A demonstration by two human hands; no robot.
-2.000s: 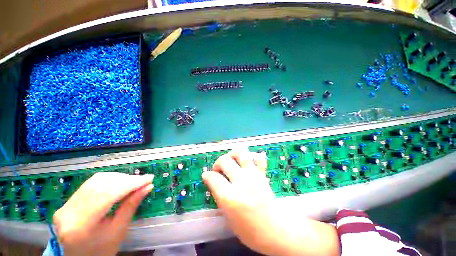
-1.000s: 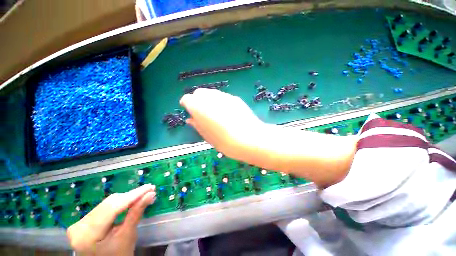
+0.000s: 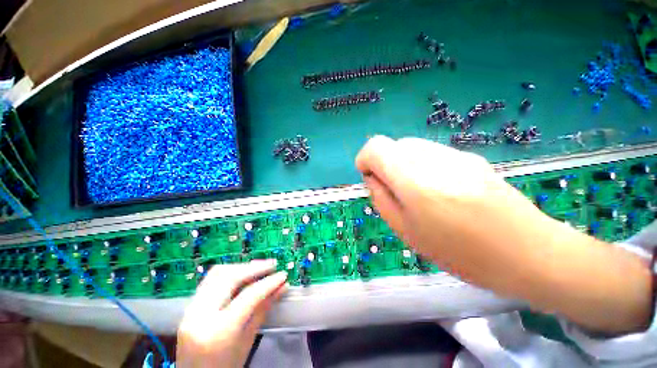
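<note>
A row of green circuit board panels (image 3: pixel 324 237) with black, blue and white parts runs along the near edge. My left hand (image 3: pixel 234 305) is over the panel's near edge, thumb and fingertips close together; whether a part is between them cannot be told. My right hand (image 3: pixel 425 187) is above the rail and panel, right of the middle, with fingers curled in; its fingertips are partly hidden and any part in them is too small to tell. Small black components lie in a loose cluster (image 3: pixel 293 149), a long row (image 3: pixel 366 73) and a short row (image 3: pixel 347 101) on the green bench.
A black tray (image 3: pixel 246 136) of blue leaded components stands at left. More black components (image 3: pixel 475 122) and loose blue components (image 3: pixel 609 75) lie at right. A yellowish sliver (image 3: pixel 269 42) lies beyond the tray. A blue cord (image 3: pixel 108 293) crosses the panels at left. A pale rail (image 3: pixel 288 199) borders the panels.
My right hand has come back from the loose black cluster to above the rail, nearer the panels. The view has shifted, and green boards now show at the far left.
</note>
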